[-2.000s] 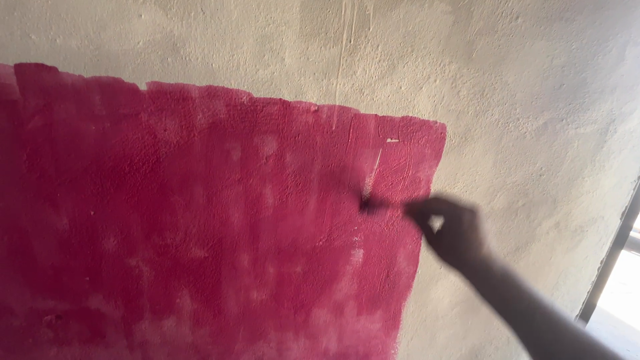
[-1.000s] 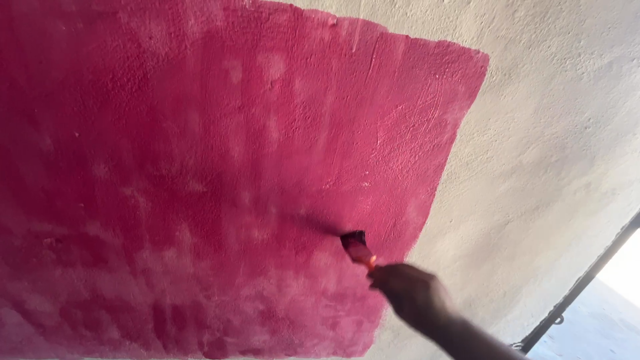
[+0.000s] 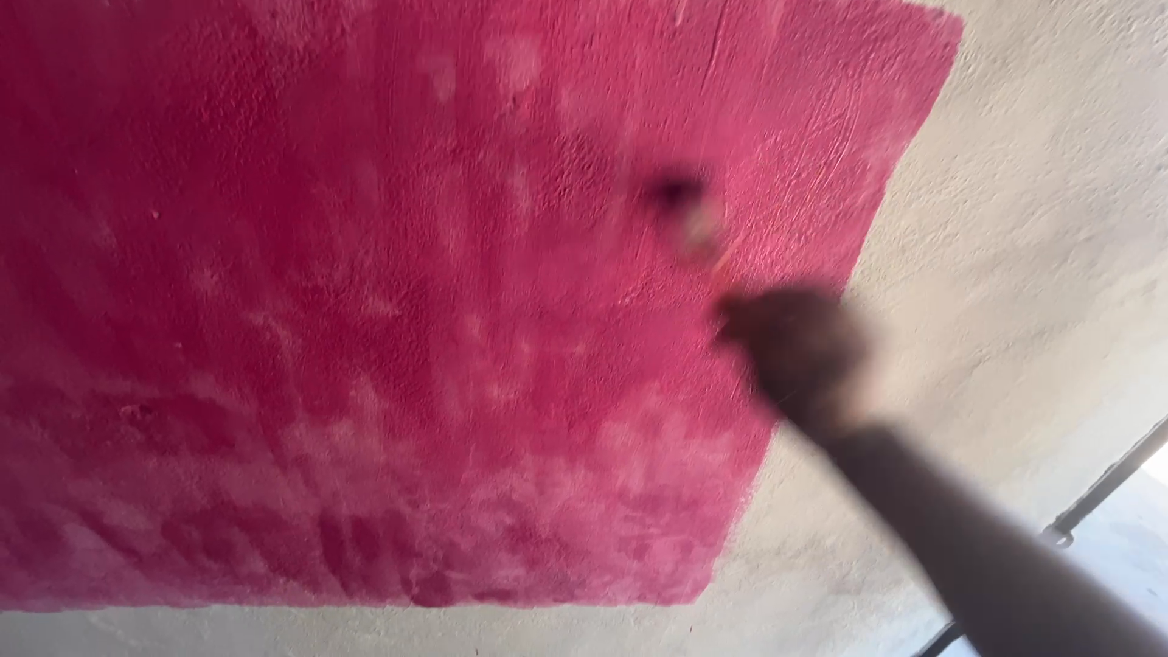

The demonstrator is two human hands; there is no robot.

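My right hand is closed around the orange handle of a paintbrush, both blurred by motion. The dark bristles point up and to the left, over a large patch of magenta paint on a rough plaster wall. Whether the bristles touch the wall cannot be told. The paint is uneven, with paler streaks and blotches, mostly toward its lower edge. My left hand is out of view.
Bare beige plaster borders the paint on the right, and a strip of it runs below. At the lower right a dark metal bar with a small loop crosses in front of a bright area.
The view has shifted down the wall, bringing the patch's lower edge in. Against the painted wall, my right hand with the brush has moved up since one second ago.
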